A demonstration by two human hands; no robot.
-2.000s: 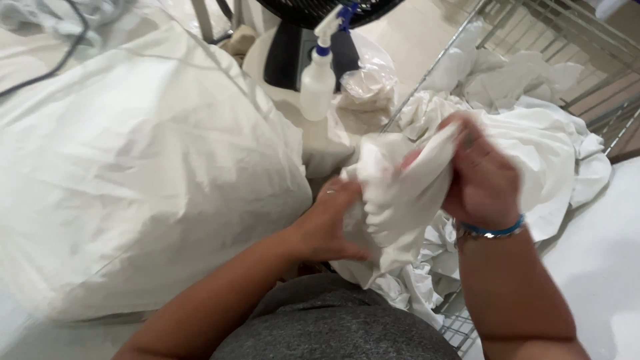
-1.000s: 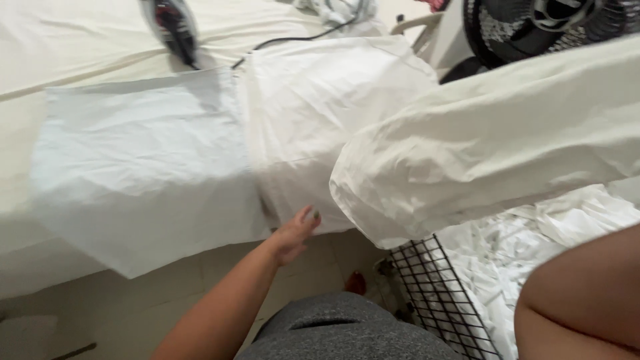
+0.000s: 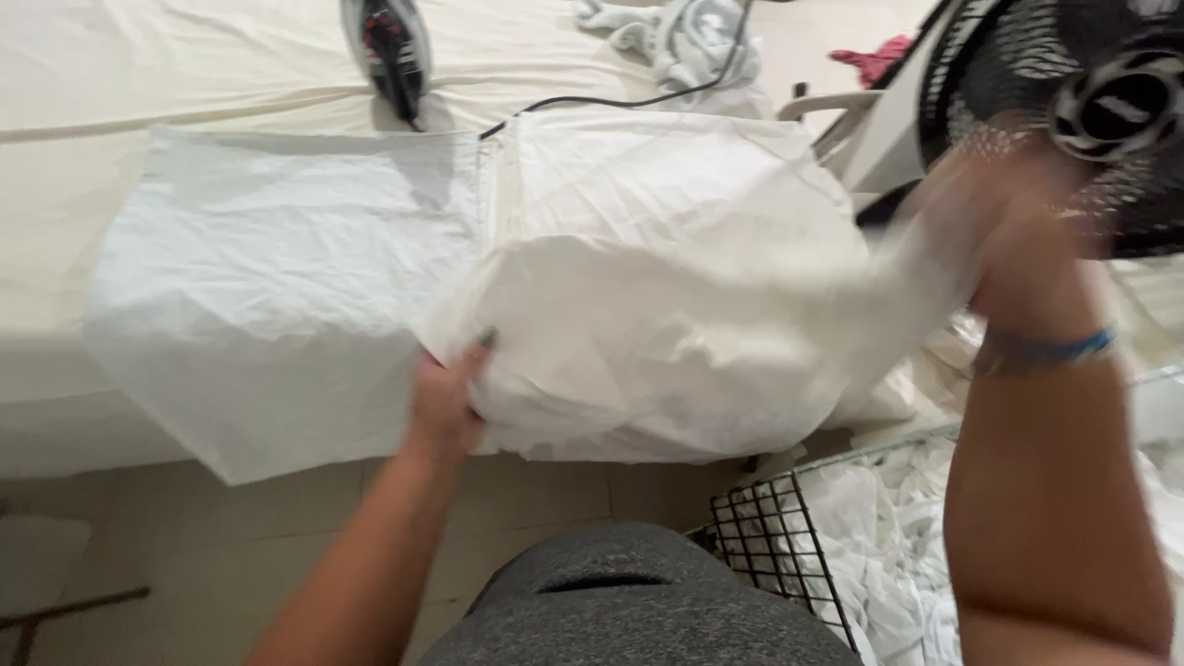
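Note:
A white cloth (image 3: 647, 333) stretches between my two hands over the front of a table covered in cream cloth. My left hand (image 3: 449, 398) grips its left end, with the thumb on top. At the upper right my right hand (image 3: 1027, 231), blurred by motion, holds the other end in front of the fan. Beneath and behind it, another white cloth (image 3: 666, 176) lies flat. A pale bluish-white cloth (image 3: 277, 231) is spread to its left and hangs over the table edge. A clothes iron (image 3: 393, 65) is behind these, its tip toward me.
A black fan (image 3: 1119, 102) stands at the upper right. A black cord (image 3: 610, 100) runs over the table to a crumpled pale towel (image 3: 694, 46). A wire basket (image 3: 777, 536) of white cloths is at my lower right. Tiled floor (image 3: 555, 499) shows below the table edge.
The view has swung left from the wire basket to the table since the first frame. My left hand, apart from the cloth one second ago, now grips its left end.

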